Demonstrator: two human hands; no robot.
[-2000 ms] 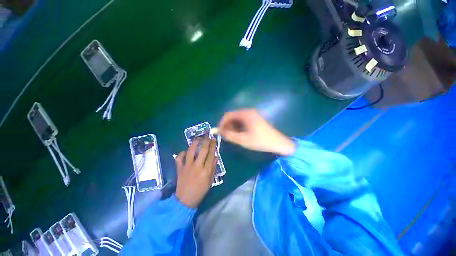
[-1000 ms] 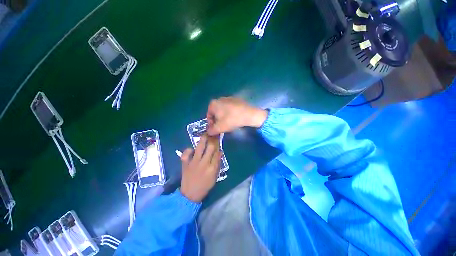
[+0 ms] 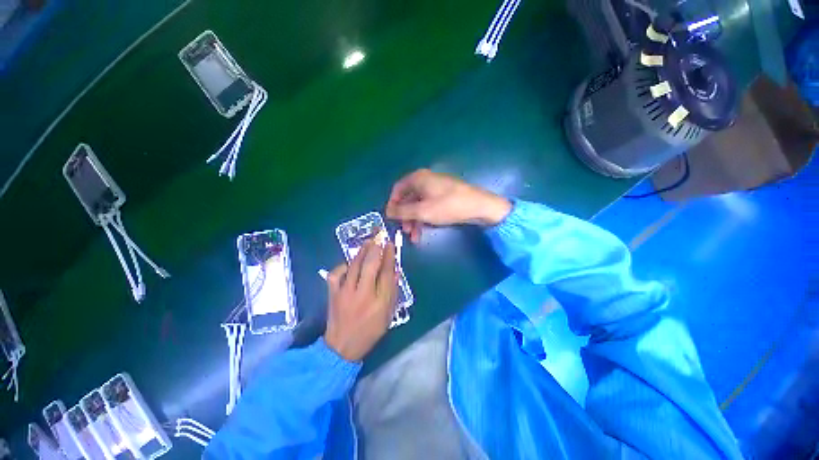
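A power bank unit in an open whitish housing (image 3: 357, 231) lies in front of me on the dark green worktop. My left hand (image 3: 363, 301) lies over its middle and lower part, fingers pressing it down and hiding much of its inside. My right hand (image 3: 438, 201) is just beyond the housing's upper right corner, fingertips bent together; I cannot tell whether they hold anything. A short white plug end (image 3: 399, 239) shows beside the housing's right edge. A second open unit (image 3: 269, 292) with a bright white cell lies to the left, its white cables hanging down.
Spaced units (image 3: 215, 74) with cables lie on the green belt (image 3: 296, 117) at upper left. Waiting units (image 3: 135, 418) stand close together at lower left. The dark round tape dispenser (image 3: 620, 117) with pale tabs is at upper right, beside a cardboard box (image 3: 754, 148).
My right hand first moved in over the unit's upper end, then back right. The pale piece at its fingertips no longer shows there. The belt units have shifted up and right.
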